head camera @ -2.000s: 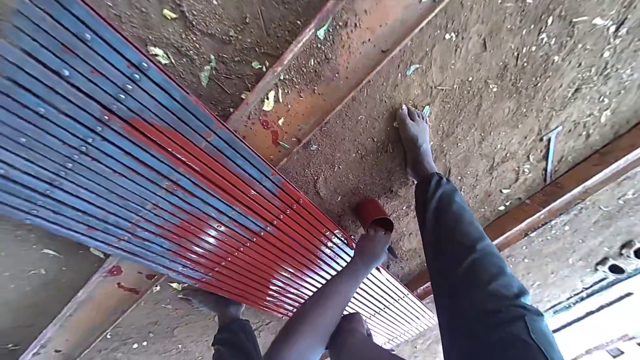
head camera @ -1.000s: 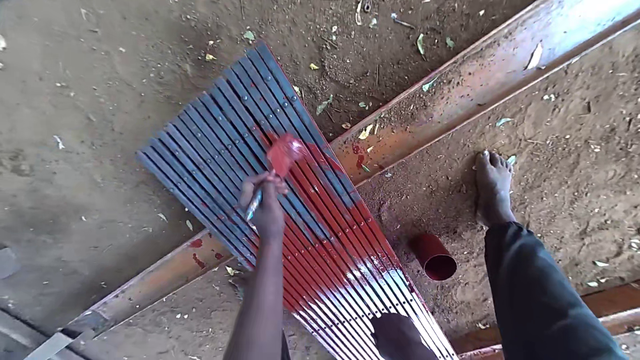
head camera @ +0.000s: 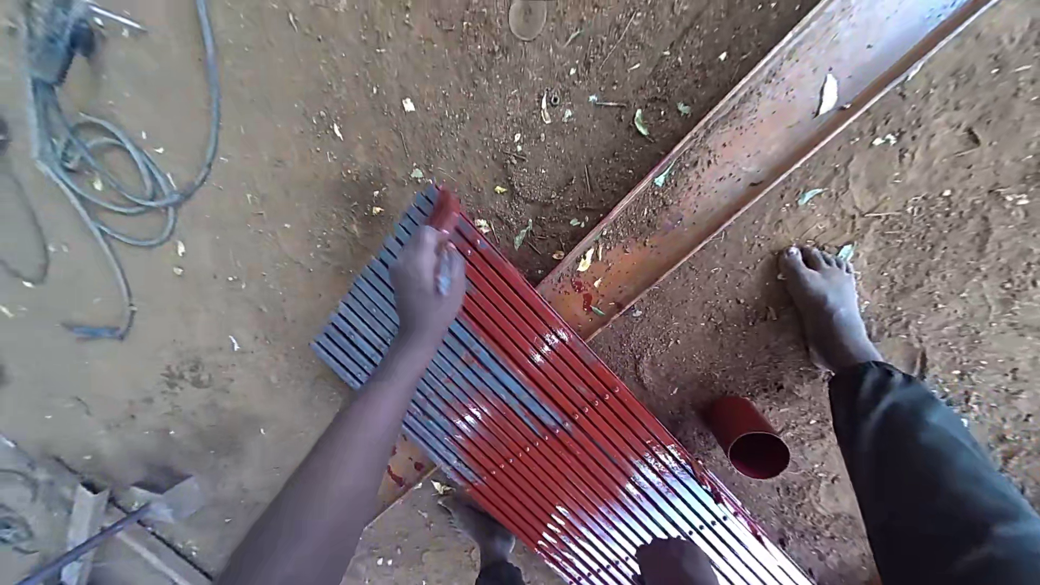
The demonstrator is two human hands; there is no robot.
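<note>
My left hand is closed around a paintbrush loaded with red paint, its bristles at the top corner of a slatted metal panel. The slats are blue-grey at the left and partly coated in wet, glossy red. A red cylindrical container lies to the right of the panel on the soil, its open end facing me. At the bottom edge a rounded brown shape overlaps the slats; whether it is my right hand cannot be told.
A rusty steel channel runs diagonally beneath the panel. My bare feet are on the soil, one right of the panel, the other by its lower left edge. A coiled cable lies upper left; metal pieces lie lower left.
My left hand was at the red container, then over the middle slats, and is now at the panel's top corner. More slats along the right edge are red. The view has shifted strongly.
</note>
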